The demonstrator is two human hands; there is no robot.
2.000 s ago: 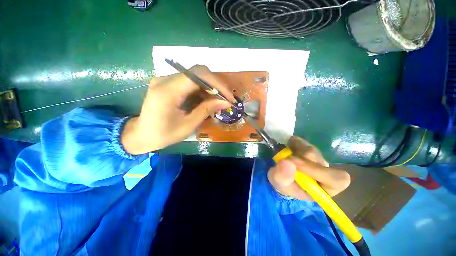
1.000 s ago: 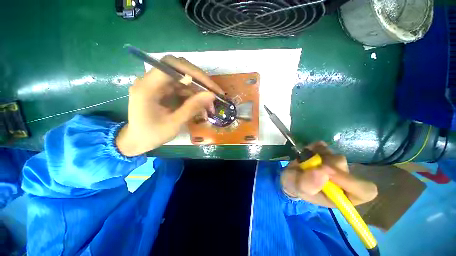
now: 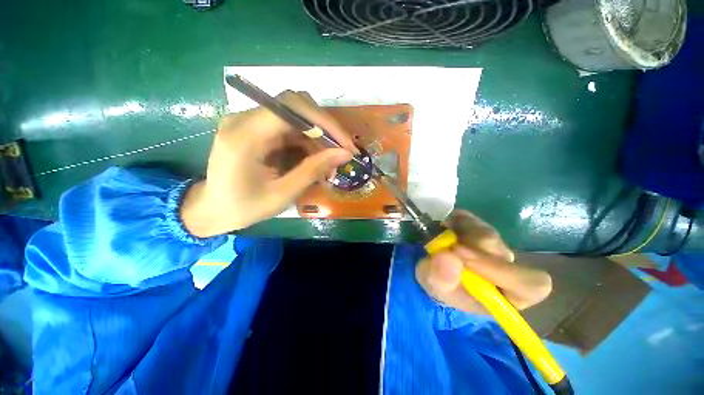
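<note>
A small round dark circuit board [image 3: 353, 174] with a yellow centre sits on the orange-brown jig [image 3: 347, 206], which lies on a white paper sheet [image 3: 440, 146]. My left hand [image 3: 266, 166] holds slim dark tweezers [image 3: 270, 103], their tip at the board's upper edge; the fingertips partly cover its left side. My right hand [image 3: 482, 262] holds the yellow soldering iron [image 3: 509, 320] like a pen, its metal tip at the board's right edge. Whether the tip touches is too small to tell. A thin pale line [image 3: 131, 153] runs from the left towards my left hand.
A fan with a round wire guard [image 3: 421, 21] stands behind the paper. A crusted grey tin [image 3: 614, 35] is at the back right, beside a blue box [image 3: 671, 123]. A small dark and brassy block [image 3: 14, 170] is at the far left. Cords lie at the right bench edge.
The iron's tip has moved left from over the paper, back to the board's right edge, where it was two seconds ago. My left hand keeps the tweezers at the board. The view has shifted slightly.
</note>
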